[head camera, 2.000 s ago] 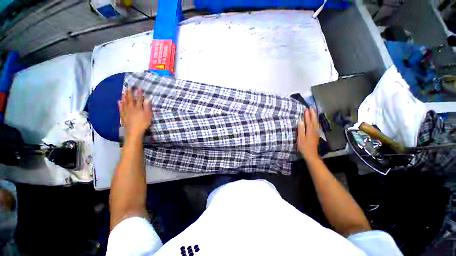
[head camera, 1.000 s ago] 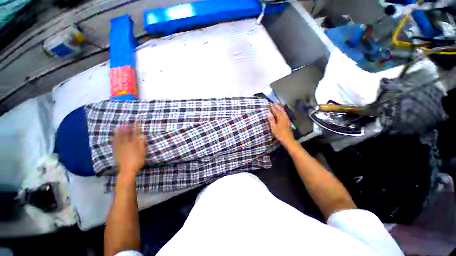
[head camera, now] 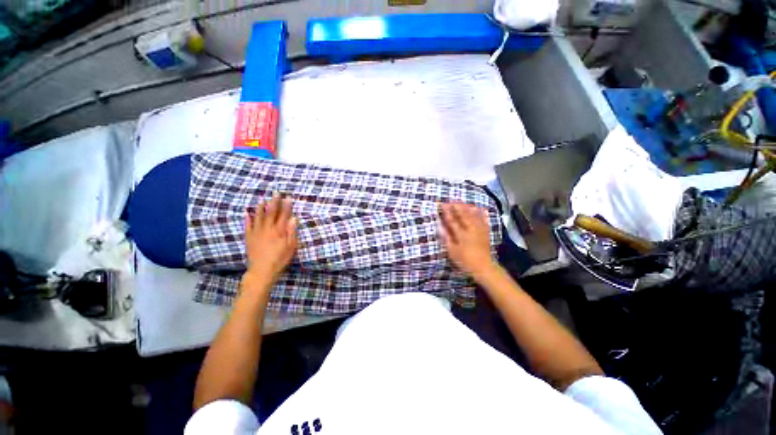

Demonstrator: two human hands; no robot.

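A black, white and grey checked garment [head camera: 366, 212] lies over the padded board, and a lower fold of it hangs along the near side. The navy rounded end of the board [head camera: 159, 211] shows at the left. My left hand [head camera: 271, 238] lies flat on the left part of the cloth, palm down with fingers apart. My right hand [head camera: 467, 242] lies on the right part of the cloth, fingers apart, a little in from its right end. Neither hand visibly grips the cloth.
A steam iron [head camera: 600, 251] with a wooden handle stands at the right, by a grey metal plate [head camera: 544, 183] and a white cloth [head camera: 625, 191]. A checked pile [head camera: 723, 242] lies beyond. Two blue bars [head camera: 262, 72] lie behind the board. Another iron [head camera: 92, 291] stands at the left.
My left hand has moved to the right along the cloth. My right hand has come off the cloth's right end and moved inward. The camera view has also shifted.
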